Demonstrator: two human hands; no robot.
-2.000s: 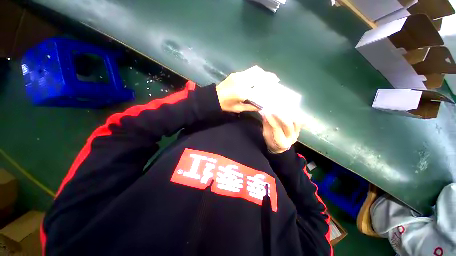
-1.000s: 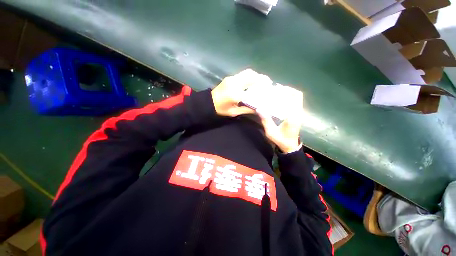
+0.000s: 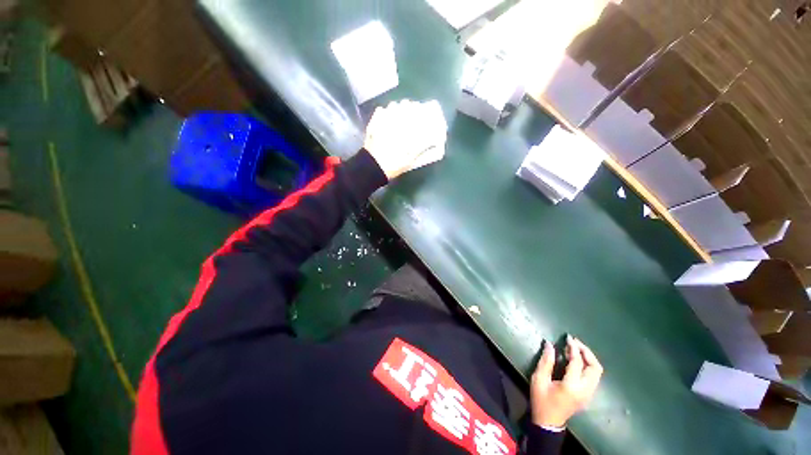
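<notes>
My left hand [image 3: 398,135], washed out by glare, is on a white carton [image 3: 433,153] at the bench's near edge; its fingers hide much of it. Just beyond stands another plain white carton [image 3: 366,62]. My right hand [image 3: 569,384] is low over the bench at the lower right, its fingers curled around a small dark thing [image 3: 560,363], mostly hidden.
A white leaflet stack [image 3: 562,163] and a less even white pile [image 3: 489,84] lie mid-bench. Rows of open cartons with brown flaps [image 3: 654,142] stand along the back and right. One open carton [image 3: 731,385] lies at the right. A blue stool [image 3: 218,160] stands below the bench.
My hands, earlier together on a bright white object at the chest, are apart. The left has moved out left with a white carton, the right down and right. The view has turned left.
</notes>
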